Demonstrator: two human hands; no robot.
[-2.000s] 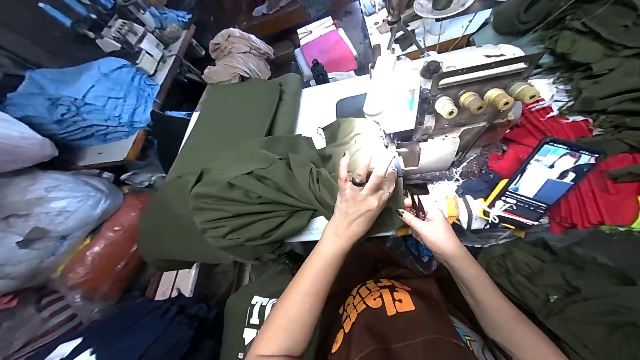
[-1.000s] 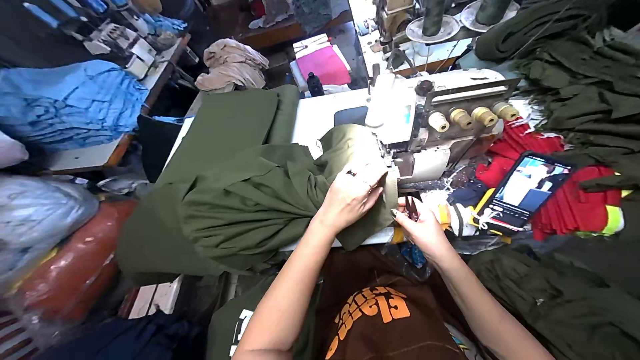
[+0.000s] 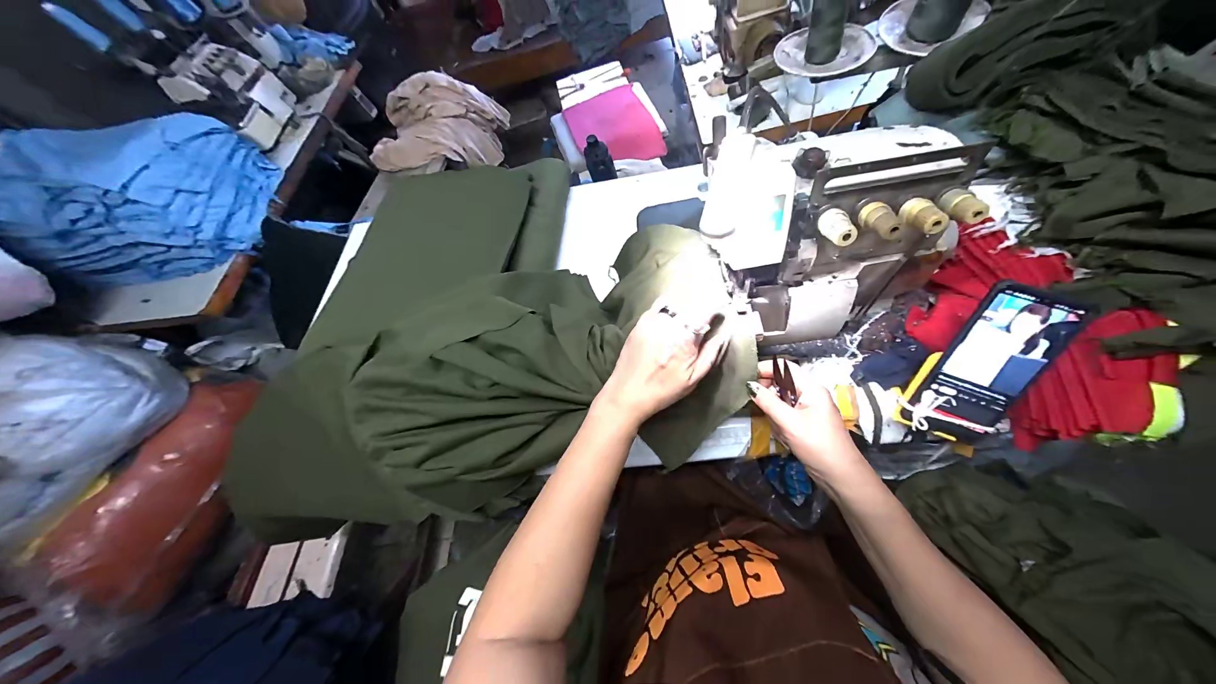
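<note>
Olive-green fabric (image 3: 475, 380) lies bunched and folded across the white table of an overlock sewing machine (image 3: 883, 218). On the cloth, just left of the machine's presser foot area, rests my left hand (image 3: 670, 356), fingers curled on the fabric and a ring on one finger. The needle is hidden by glare and the machine head. My right hand (image 3: 798, 413) is at the fabric's right edge, in front of the machine, with small dark thread snips (image 3: 785, 382) held in it, blades pointing up.
A smartphone (image 3: 997, 356) with a lit screen leans on red fabric pieces (image 3: 1102, 370) at the right. Dark green cloth (image 3: 1092, 161) is heaped behind them. Thread cones (image 3: 826, 33) stand at the back. Blue cloth (image 3: 142, 195) and plastic-wrapped bundles (image 3: 152, 503) are at the left.
The olive fabric's edge beside my right hand hangs farther over the table front than two seconds ago. Both hands stay close to the machine.
</note>
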